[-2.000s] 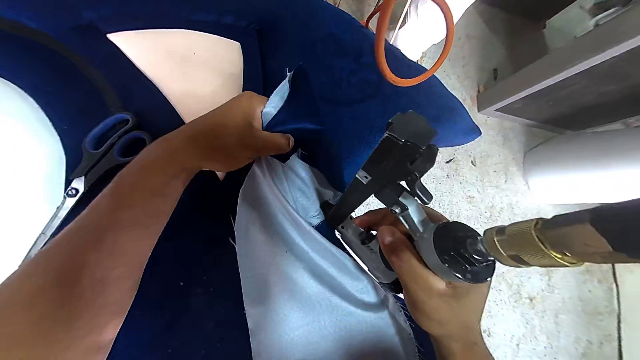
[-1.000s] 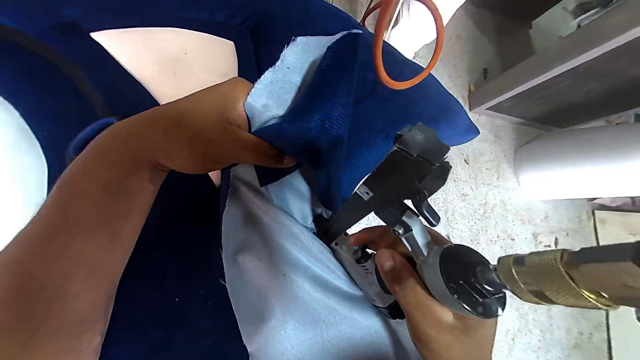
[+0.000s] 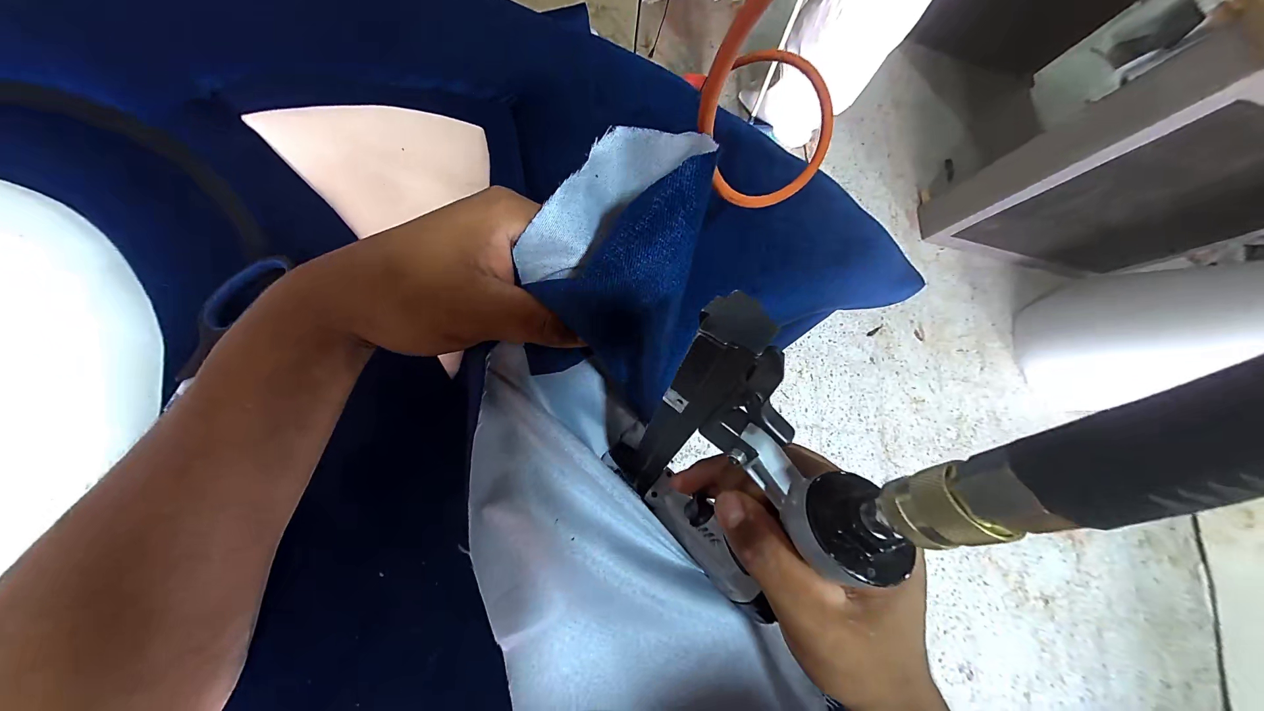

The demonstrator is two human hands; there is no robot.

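Note:
My left hand [image 3: 464, 276] grips a folded edge of blue upholstery fabric [image 3: 642, 257], whose pale backing shows at the turned corner; its fingertips are hidden in the cloth. My right hand [image 3: 820, 592] is closed around a pneumatic staple gun [image 3: 711, 385], its nose down against the fabric just right of my left hand. A brass air coupling [image 3: 948, 509] joins a dark hose to the gun's handle. A light grey-blue flap of fabric backing [image 3: 602, 573] hangs below both hands. Scissors [image 3: 232, 301] lie behind my left forearm, mostly covered.
Blue upholstery [image 3: 395, 49] surrounds a beige panel [image 3: 395, 158] and a white rounded surface [image 3: 69, 346] at left. An orange coiled hose [image 3: 825, 118] hangs at the top. A grey shelf [image 3: 1076, 158] and a white roll [image 3: 1136, 326] stand on the right over the speckled floor [image 3: 1047, 612].
The blue fabric at my left hand has been folded over, showing more pale backing at its corner. My left forearm now covers most of the scissors, which were plainly visible two seconds ago.

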